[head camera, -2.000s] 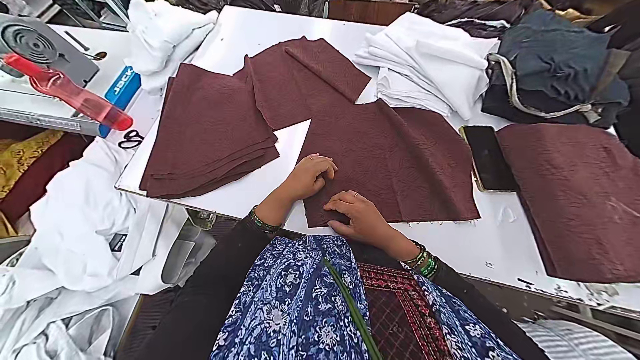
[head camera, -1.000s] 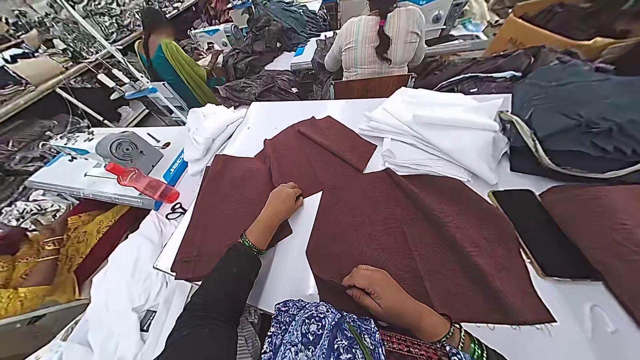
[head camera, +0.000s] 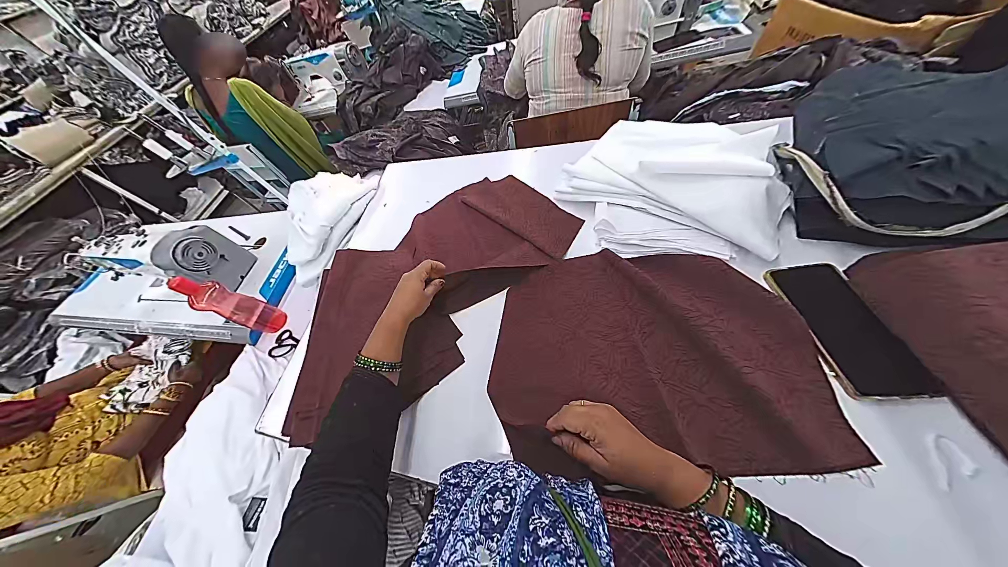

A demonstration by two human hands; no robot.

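Observation:
My left hand [head camera: 417,289] pinches the near edge of a maroon fabric piece [head camera: 492,220], which is lifted a little and overlaps the stack of maroon fabric pieces [head camera: 339,339] on the left. Fingers curled, my right hand [head camera: 598,441] rests on the lower left edge of a large maroon fabric piece [head camera: 669,354] with a lengthwise fold or crease and a frayed lower edge. Whether its fingertips grip the cloth is hard to tell. White table surface shows between the two maroon areas.
Folded white cloth [head camera: 685,189], a dark garment bundle [head camera: 906,150], a smartphone [head camera: 854,331] and more maroon fabric [head camera: 945,315] lie on the table [head camera: 449,441]. Leftward are black scissors [head camera: 283,343], a red bottle [head camera: 228,305] and a sewing machine [head camera: 173,276]. Co-workers sit beyond and at left.
My left hand has moved from the large piece to the upper-left pieces and now lifts an edge there. My right hand stays by the large piece's lower edge. The view has tilted up.

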